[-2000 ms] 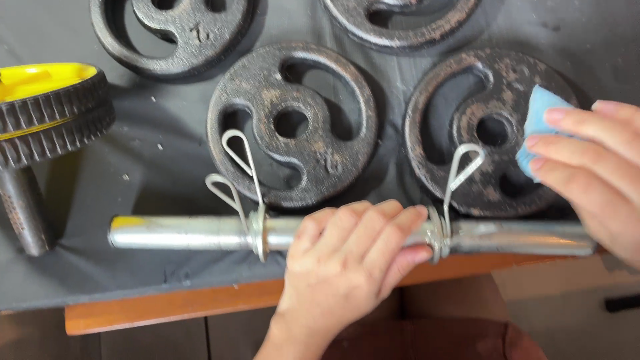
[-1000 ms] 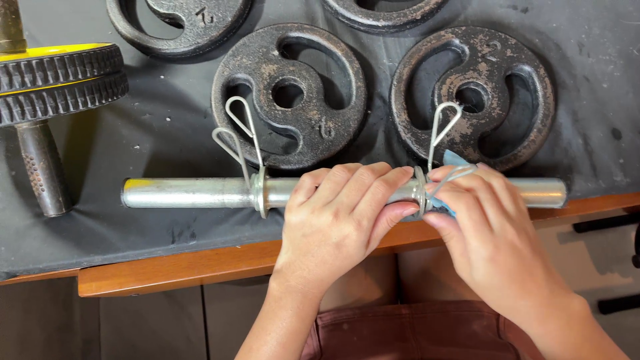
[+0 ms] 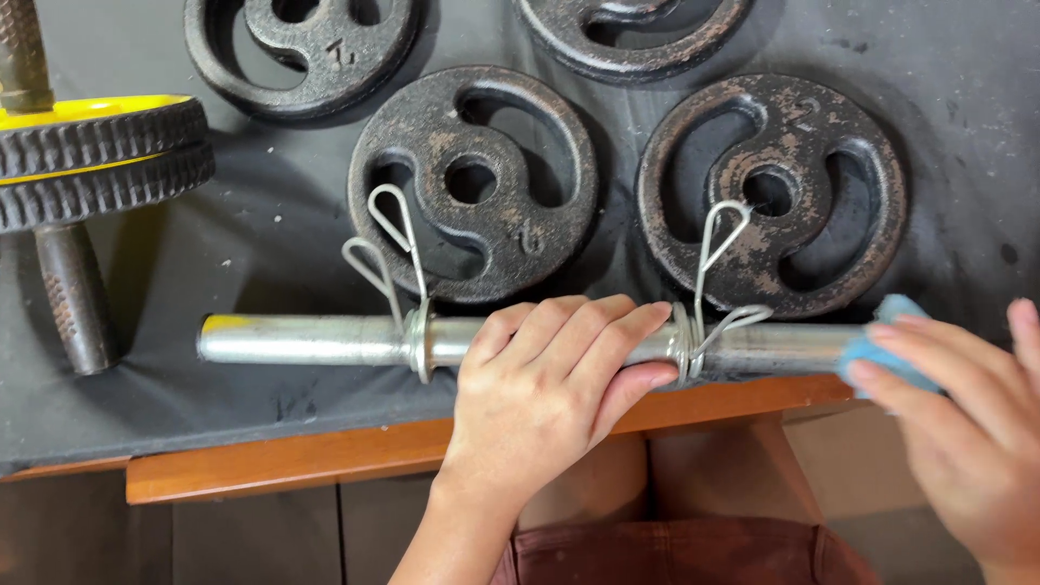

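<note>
A metal dumbbell bar (image 3: 309,340) lies horizontally near the table's front edge, with yellow at its left end. My left hand (image 3: 552,374) grips its middle, between two spring collars. The left spring collar (image 3: 419,341) and the right spring collar (image 3: 689,341) both have wire handles pointing away from me. My right hand (image 3: 967,406) presses a light blue cloth (image 3: 894,349) against the right end of the bar, hiding that end.
Behind the bar lie a black weight plate (image 3: 520,187) and a worn weight plate (image 3: 812,236); two further plates are cut off at the top. An ab wheel (image 3: 106,162) stands at left. A wooden edge (image 3: 284,463) runs along the front.
My right hand and the blue cloth have moved from beside the right collar out to the bar's right end. My left hand still grips the middle.
</note>
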